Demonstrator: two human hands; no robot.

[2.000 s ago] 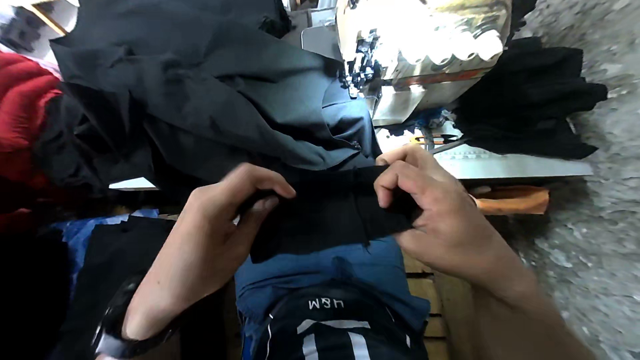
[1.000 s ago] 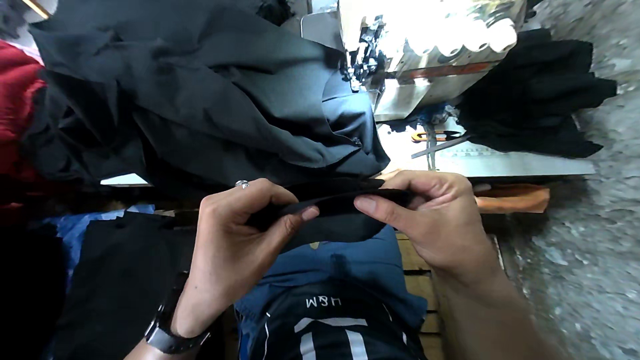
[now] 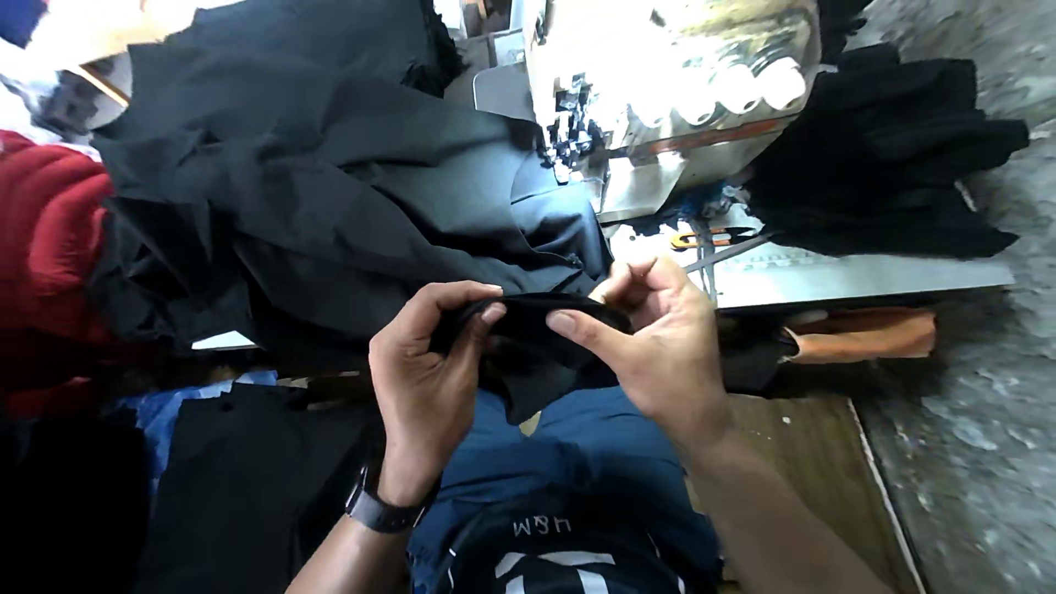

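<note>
A small piece of black fabric point(image 3: 536, 355) is stretched between my two hands above my lap. My left hand point(image 3: 429, 363) pinches its left end between thumb and fingers. On the right end, my right hand point(image 3: 652, 338) has its thumb along the upper edge, with the fingers curled behind. Part of the cloth hangs down between the hands. Just beyond it, a large dark garment point(image 3: 330, 181) lies heaped on the table beside the presser foot area of a sewing machine point(image 3: 569, 132).
White thread cones point(image 3: 734, 89) are by the machine. Orange-handled thread snips point(image 3: 701, 239) and tweezers-like metal tools lie on the white table edge point(image 3: 866, 276). Black cloth point(image 3: 891, 157) is at right, red fabric point(image 3: 66, 231) at left, black pieces point(image 3: 223, 478) lower left. A rough wall point(image 3: 990, 371) stands at right.
Two seconds ago the black piece was held flat and wide; now it is bunched, its edge turned up toward me, with a part hanging down. Both hands have shifted their grip along it.
</note>
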